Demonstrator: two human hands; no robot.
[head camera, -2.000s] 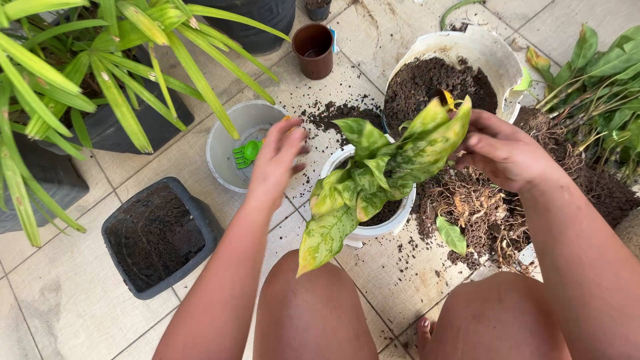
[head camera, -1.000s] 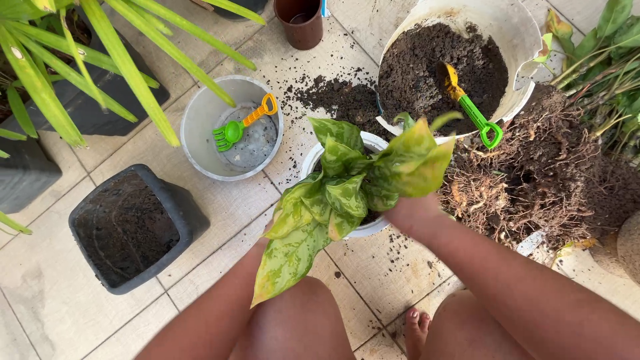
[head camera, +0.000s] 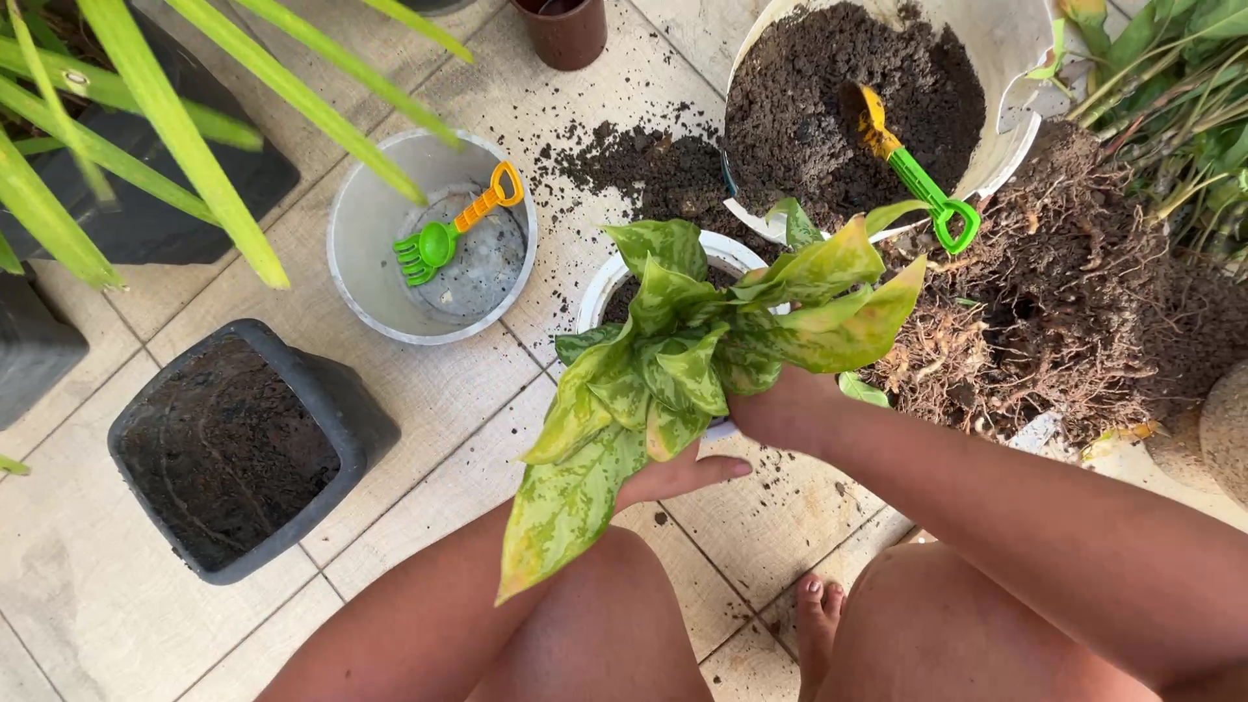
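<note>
A leafy plant with mottled yellow-green leaves (head camera: 673, 361) stands in a white round pot (head camera: 600, 292) at the middle, between my knees and the soil bucket. My left hand (head camera: 682, 476) is at the pot's near side, mostly under the leaves, with one finger showing. My right hand (head camera: 785, 409) reaches under the leaves at the pot's right side, its fingers hidden. What either hand grips cannot be seen. A toy shovel with a green handle (head camera: 916, 180) stands in the dark soil of a broken white bucket (head camera: 1004, 58) beyond the pot.
Left of the pot, a grey round tub (head camera: 341, 234) holds a green and orange toy rake (head camera: 429, 249). A black square planter (head camera: 366, 409) stands nearer. Spilled soil (head camera: 673, 175) lies by the bucket; a root mass (head camera: 1053, 312) is at right. A brown pot (head camera: 565, 34) stands at the back.
Both hands have come down from beside the upper leaves to beneath them at the white pot. The toy shovel now shows in the bucket's soil. The view has shifted closer.
</note>
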